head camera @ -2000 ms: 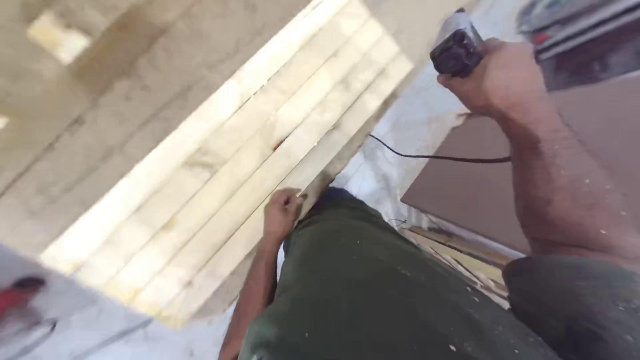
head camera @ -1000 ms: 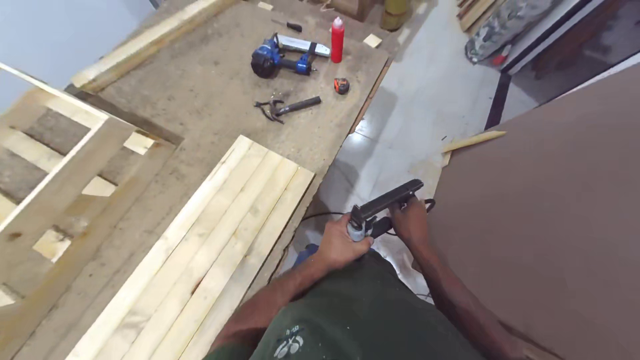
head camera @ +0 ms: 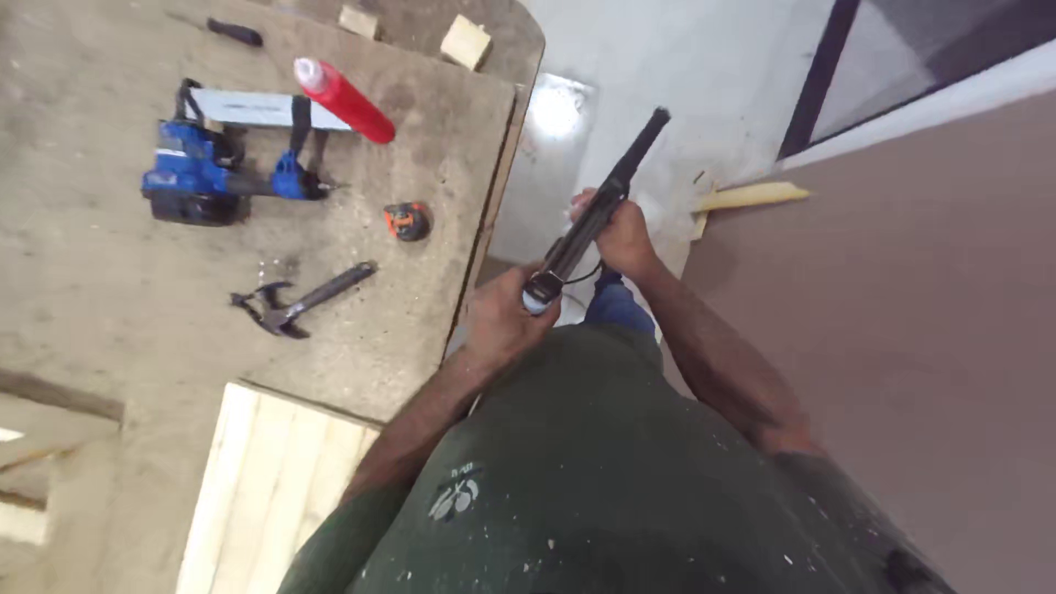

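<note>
Both my hands are on a dark, long-bodied power tool [head camera: 587,227], which looks like a nail gun or stapler, in front of my body. My left hand [head camera: 505,318] grips its near end, beside a light-coloured round part. My right hand [head camera: 625,239] is closed around the middle, partly hidden behind the tool. A thin black cable [head camera: 586,276] shows between the hands. Left of them on the wooden workbench [head camera: 429,330] lie a claw hammer [head camera: 309,301], an orange and black tape measure [head camera: 407,221], a blue cordless drill [head camera: 223,169] and a red squeeze bottle [head camera: 346,101].
Light wooden boards [head camera: 272,487] lie side by side at the bench's lower part. A screwdriver [head camera: 235,32] and small wood blocks [head camera: 466,43] are at its far side. A large brown panel [head camera: 891,330] stands on the right, near a wood offcut [head camera: 751,196] and a dark frame [head camera: 818,78].
Two seconds ago my right hand held the tool out to the right and my left was at the boards; now both hold the tool. The view has swung toward the bench tools.
</note>
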